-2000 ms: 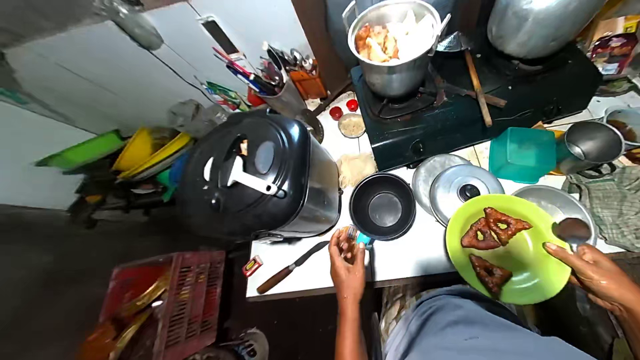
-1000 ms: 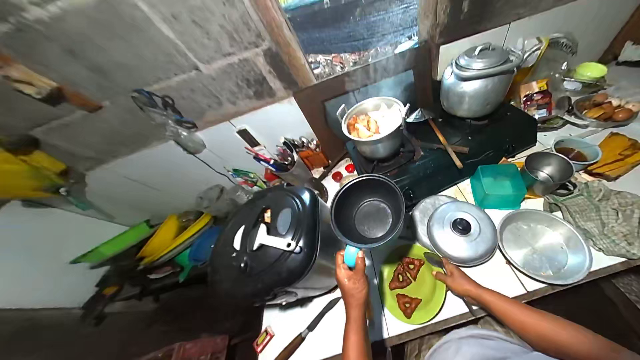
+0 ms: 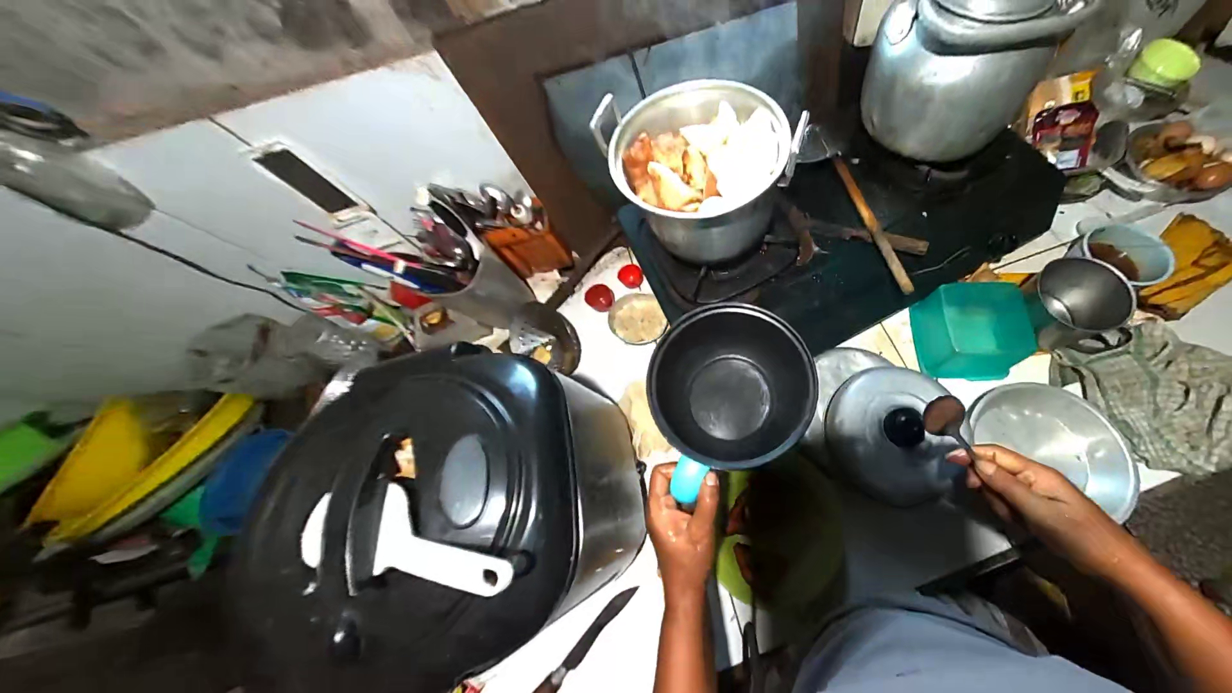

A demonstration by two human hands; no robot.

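My left hand (image 3: 683, 515) grips the turquoise handle of a small black saucepan (image 3: 731, 390), which looks empty and is held up over the counter. In my right hand (image 3: 1020, 486) is a spoon (image 3: 945, 416) with a brown bowl or coating, above a metal lid with a black knob (image 3: 903, 428). Below the saucepan, partly in shadow, lies a green plate (image 3: 736, 577) with brown fried pieces, mostly hidden. On the black stove (image 3: 847, 279) stands a metal pot (image 3: 707, 207) holding orange-brown and white food.
A large black-lidded container (image 3: 433, 520) stands at left, a knife (image 3: 602, 630) beside it. A kettle (image 3: 953, 82) is on the stove's right burner. A wooden-handled utensil (image 3: 871, 221), teal plastic container (image 3: 974, 332), metal mug (image 3: 1086, 294) and shallow metal pan (image 3: 1054, 448) are at right.
Two seconds ago the saucepan stood on the counter and my right hand held the green plate; a second ago the plate was on the counter and the saucepan in my left hand. The spoon is now raised.
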